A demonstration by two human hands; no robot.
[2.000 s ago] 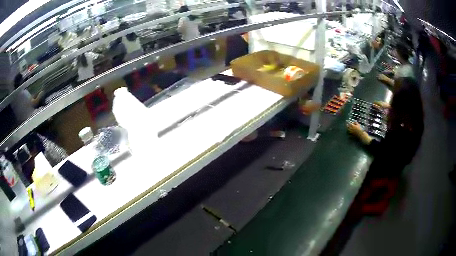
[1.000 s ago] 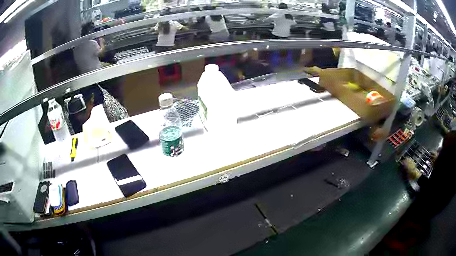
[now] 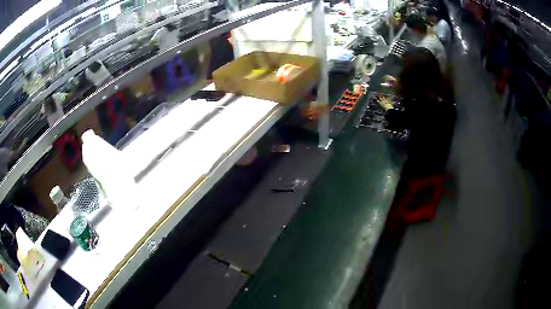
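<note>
Neither of my hands is in the picture. Nearest in front of me is a raised white shelf [image 3: 175, 163] on a metal frame. Two glossy black smartphones lie at its near left end, one nearer the edge [image 3: 69, 287] and one behind it [image 3: 56, 244]. A clear water bottle with a green label [image 3: 83, 233] stands beside them, and a large white jug [image 3: 106, 164] stands farther along. A yellow stick-like tool [image 3: 23, 284] lies at the far left.
An open cardboard box [image 3: 266, 77] stands at the shelf's far end by a metal post [image 3: 323, 84]. Below are a dark grey surface [image 3: 241, 217] and a green belt [image 3: 320, 211]. A person in dark clothing [image 3: 426, 114] works over a tray [image 3: 376, 114]; a red stool [image 3: 423, 198] is below.
The view swung left, then back to the right. The shelf's near end now lies lower left, and the handsets there have left the picture. The neighbouring person shows more fully.
</note>
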